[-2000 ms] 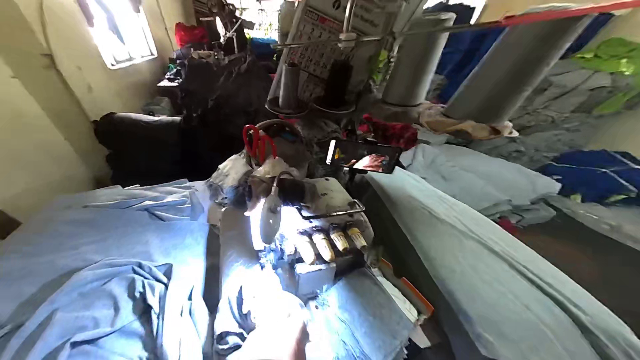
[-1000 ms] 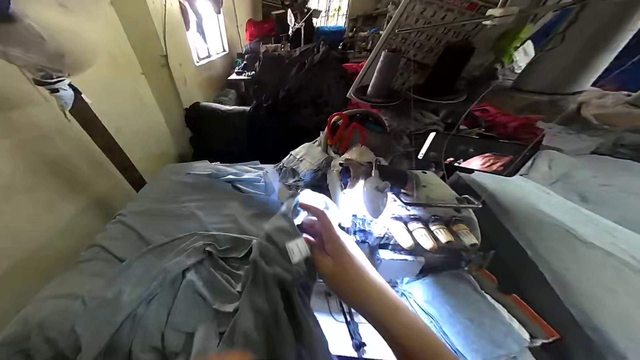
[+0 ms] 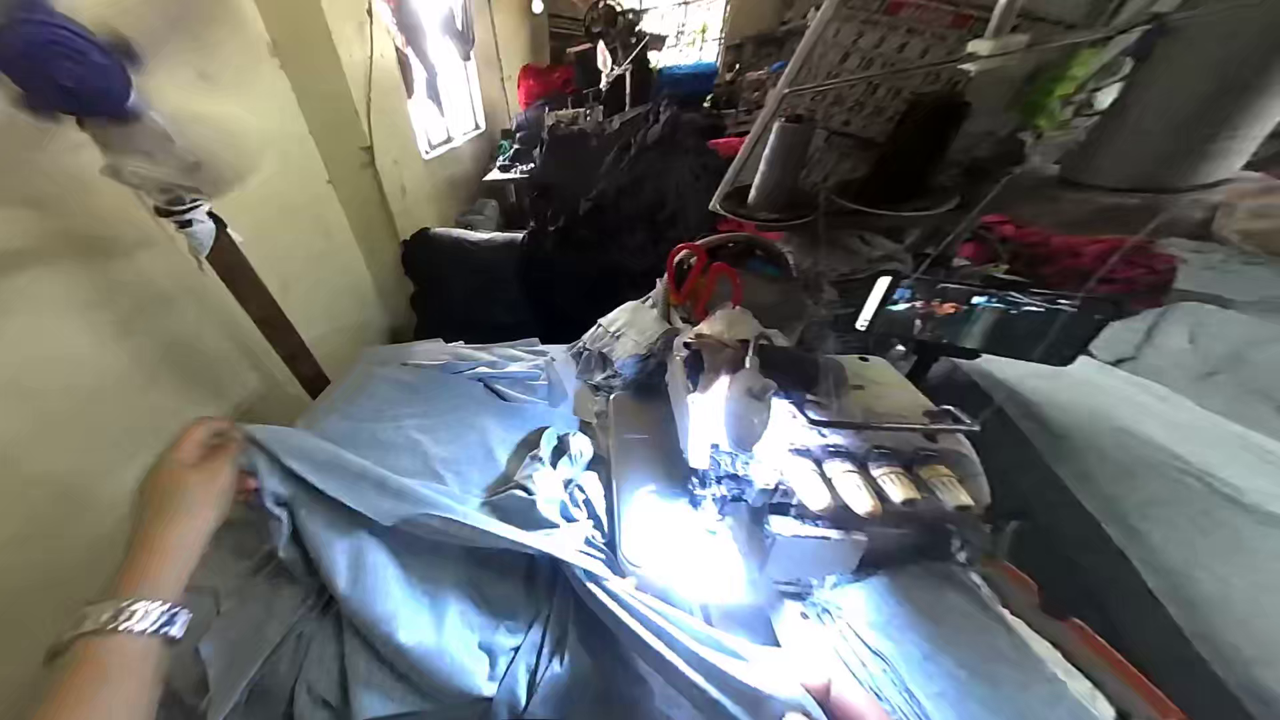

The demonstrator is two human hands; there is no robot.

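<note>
My left hand (image 3: 200,465), with a metal watch band at the wrist, pinches the edge of a blue-grey cloth (image 3: 400,590) at the left. The cloth stretches across the front to my right hand (image 3: 835,695), which shows only partly at the bottom edge, its fingers at the cloth's edge under glare. Behind the cloth stands an overlock-type sewing machine (image 3: 860,390) with a brightly lit needle area and several pale tension dials (image 3: 895,480). Red-handled scissors (image 3: 705,280) stand behind the machine head.
More blue-grey cloth (image 3: 430,395) is stacked left of the machine, beside the wall. Cut pieces (image 3: 930,620) lie at the right near an orange-edged tray (image 3: 1110,660). A phone (image 3: 980,310) is mounted behind the machine. Thread cones (image 3: 782,165) stand on a rack, and dark cloth is heaped beyond.
My left hand has come into view at the left with the cloth's edge. The hand at the machine's needle area one second ago is no longer there; the cloth is now spread wide.
</note>
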